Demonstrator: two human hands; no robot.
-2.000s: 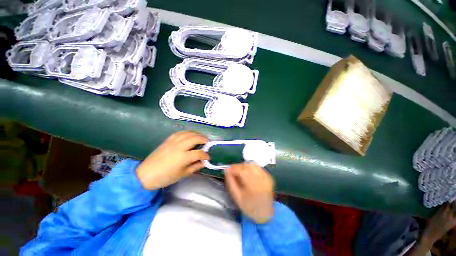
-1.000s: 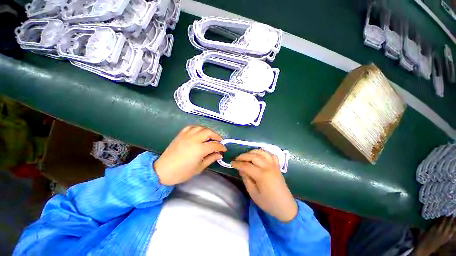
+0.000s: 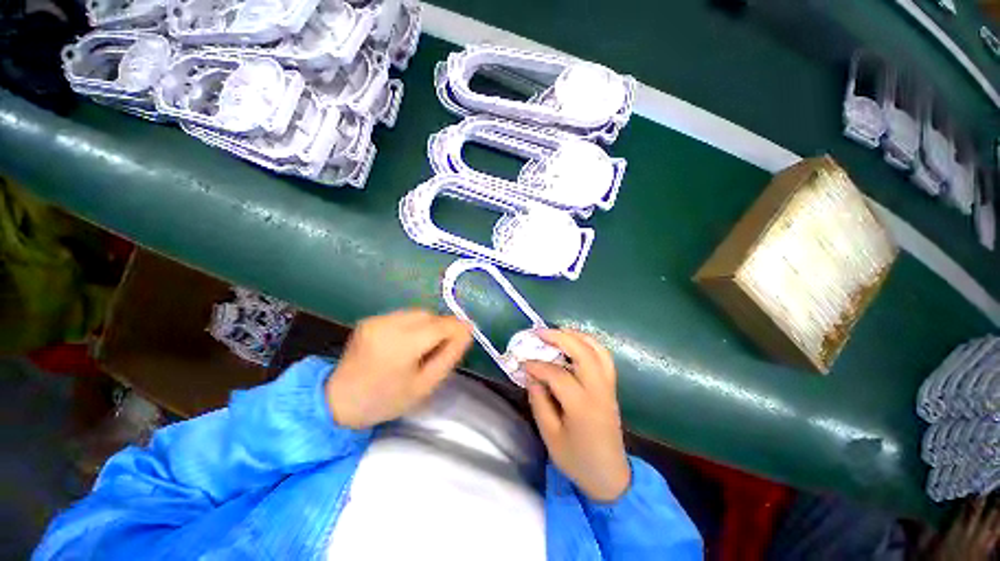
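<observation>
One white plastic frame (image 3: 496,294) lies tilted at the bench edge, its open rounded end pointing up and left, its disc end down and right. My right hand (image 3: 576,405) has its fingers on the disc end and covers part of it. My left hand (image 3: 397,367) is beside the frame's left side, fingertips close together near the rim; whether it touches the frame or pinches something is unclear. Three short nested stacks of frames (image 3: 537,239) lie just beyond.
Large overlapping frame stacks (image 3: 247,96) stand at the left. A brown carton (image 3: 757,307) with tightly packed pale inserts is at the right. Single frames (image 3: 901,137) lie on the far belt. A neighbour's frame pile (image 3: 959,411) and hand (image 3: 970,537) are at far right. An open box (image 3: 165,318) is below the bench.
The frame has turned from lying nearly level to a steep slant, its open end now away from me. My left hand has come off that end; my right hand is on the disc end.
</observation>
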